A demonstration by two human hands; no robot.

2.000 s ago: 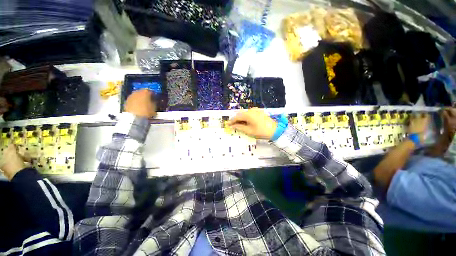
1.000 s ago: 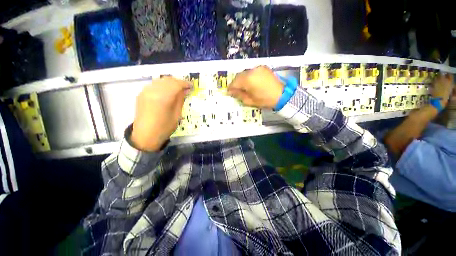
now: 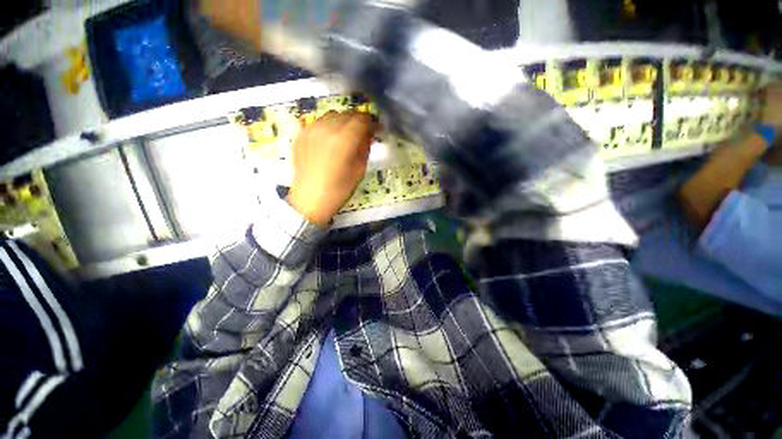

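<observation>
The pale yellow circuit board panel (image 3: 394, 176) lies on the line rail in front of me, with yellow and black parts along its far edge. My left hand (image 3: 330, 163) is over the middle of the panel, fingers bent down at its far part; whether it holds a part is hidden. My right arm reaches across to the far left over the bins. My right hand (image 3: 230, 15) is blurred at the top edge, partly cut off, near the grey components; its fingers cannot be made out.
The bin of blue components (image 3: 153, 62) stands beyond the rail (image 3: 206, 110), with loose yellow-orange parts (image 3: 75, 70) left of it. More board panels (image 3: 613, 111) lie to the right, where a neighbour's arm (image 3: 720, 184) reaches in. A striped dark sleeve (image 3: 43, 300) is at left.
My right hand has left the panel and swung up and left over the bins. My left hand has moved slightly right over the panel. The view has shifted, so the bins sit higher.
</observation>
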